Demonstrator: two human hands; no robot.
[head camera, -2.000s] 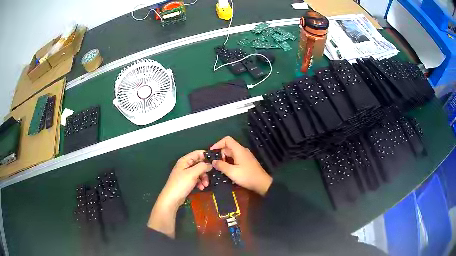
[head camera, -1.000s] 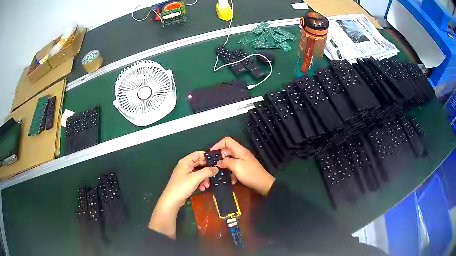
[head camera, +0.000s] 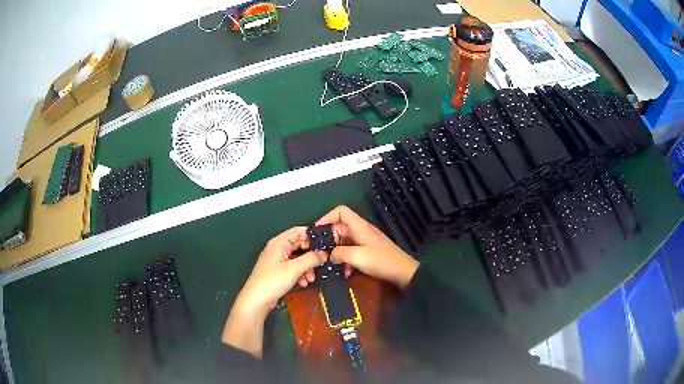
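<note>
A slim black remote control (head camera: 330, 274) with small white-marked buttons lies upright in view at bench centre, its lower end over a yellow frame (head camera: 357, 307). My left hand (head camera: 281, 264) holds its left side and my right hand (head camera: 369, 244) holds its right side, with both thumbs on the buttons near the upper end. A blue strip with pale parts (head camera: 351, 346) sits below the yellow frame. The reddish-brown base board (head camera: 309, 324) lies underneath.
Long overlapping rows of black remotes (head camera: 480, 154) lie at right, with a shorter row (head camera: 525, 247) in front. A few remotes (head camera: 150, 300) lie at left. Behind are a white fan (head camera: 217, 139), a dark flat box (head camera: 328, 144) and an orange-brown bottle (head camera: 469, 64). Blue bins (head camera: 637, 330) stand at lower right.
Both thumbs have shifted slightly lower on the remote's buttons. The remote and the fixture stay in about the same place.
</note>
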